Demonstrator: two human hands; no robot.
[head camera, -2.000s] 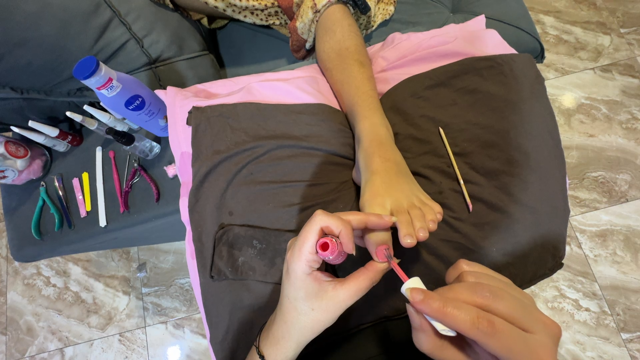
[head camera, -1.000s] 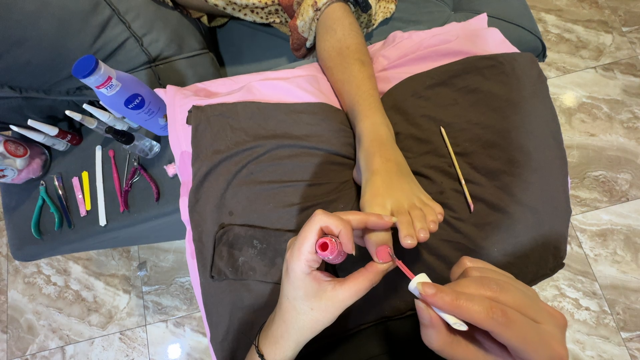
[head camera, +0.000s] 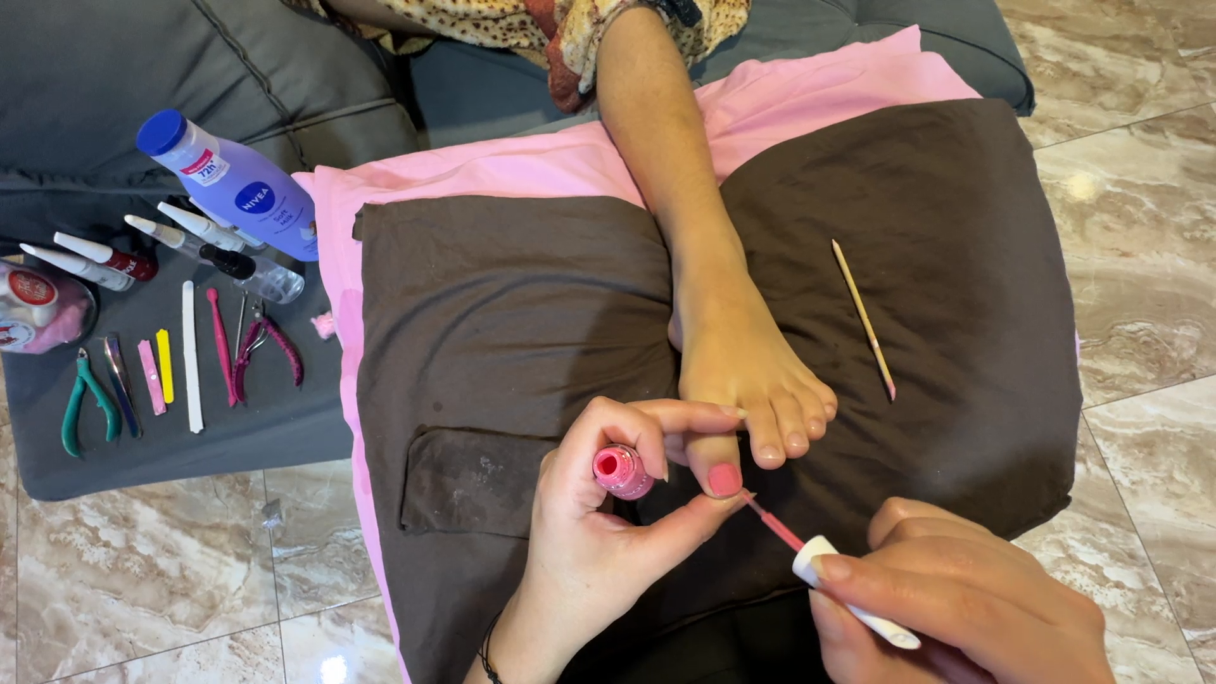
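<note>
My left hand (head camera: 608, 513) holds an open nail polish bottle (head camera: 622, 470) with pink polish, its mouth facing up, in its curled fingers. The same hand's thumb and index finger steady the big toe of another person's bare foot (head camera: 741, 351). Pink polish covers the big toenail (head camera: 724, 480); the other toenails look bare. Between the fingers of my right hand (head camera: 959, 598) is the white-capped polish brush (head camera: 855, 594), its pink-coated stem pointing up and left. The brush tip is beside the big toe's end, close to my left thumb.
A wooden cuticle stick (head camera: 863, 318) lies on the brown cushion (head camera: 959, 209), over a pink cloth (head camera: 826, 81). At left on the grey seat are a lotion bottle (head camera: 237, 190), several polish bottles, green-handled nippers (head camera: 87, 408), maroon-handled nippers (head camera: 266, 347), a white file (head camera: 192, 356) and a jar (head camera: 43, 309).
My right hand has moved a little right and down with the brush. Pink polish shows more fully on the big toenail than two seconds ago. My left hand has stayed on the toe.
</note>
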